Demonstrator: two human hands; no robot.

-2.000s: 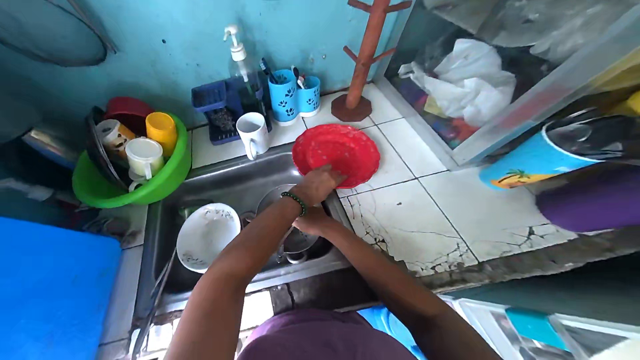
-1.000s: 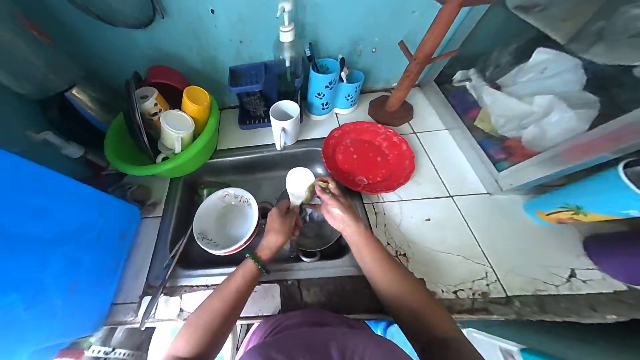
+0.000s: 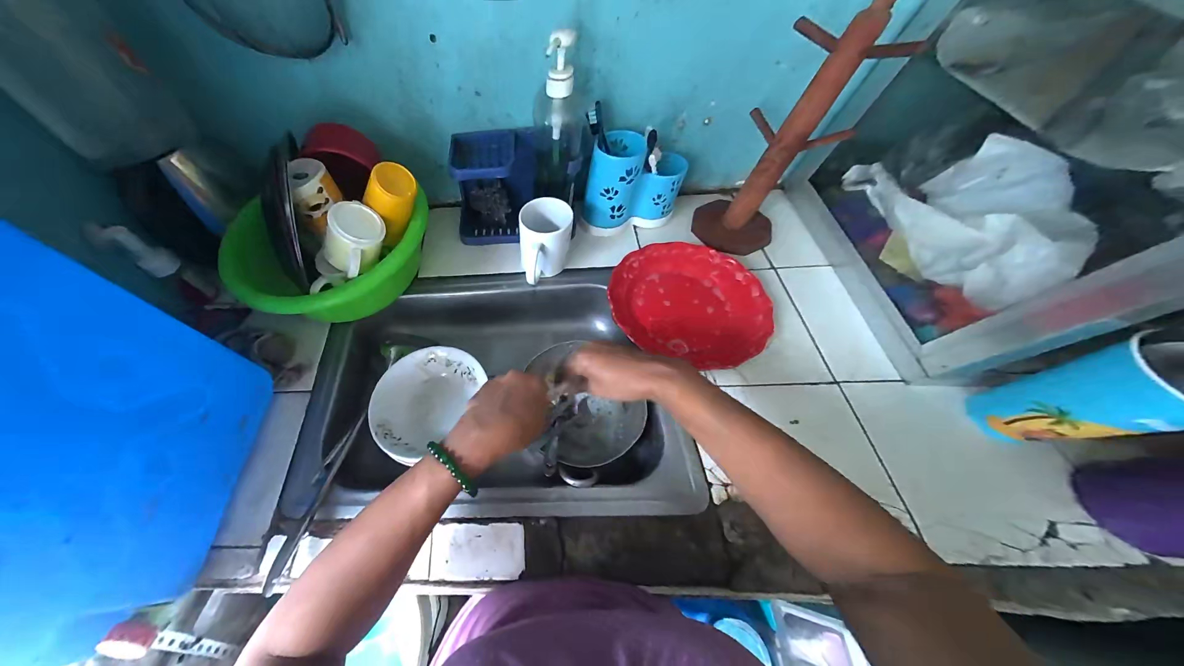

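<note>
My left hand (image 3: 504, 421), with a green beaded bracelet at its wrist, is curled over the metal sink (image 3: 499, 305), between a white bowl (image 3: 421, 398) and a metal pot (image 3: 606, 435). My right hand (image 3: 601, 370) bends over the pot's far side, its fingers pointing down. What either hand holds is hidden or blurred. Spoons or similar utensils (image 3: 558, 425) lie in the pot. A red scalloped plate (image 3: 689, 305) overlaps the sink's right back corner. Behind the sink stands a white mug (image 3: 545, 236).
A green basin (image 3: 370, 296) of cups sits at the back left. Along the wall are a soap pump bottle (image 3: 559, 120), a blue caddy (image 3: 486, 166), blue toothbrush holders (image 3: 615, 180) and a wooden mug tree (image 3: 795, 129). Long tongs (image 3: 314, 499) lean over the sink's left edge.
A second ago my hands held a whitish round thing with a handle above the pot; it no longer shows. Both hands are now lower, over the pot.
</note>
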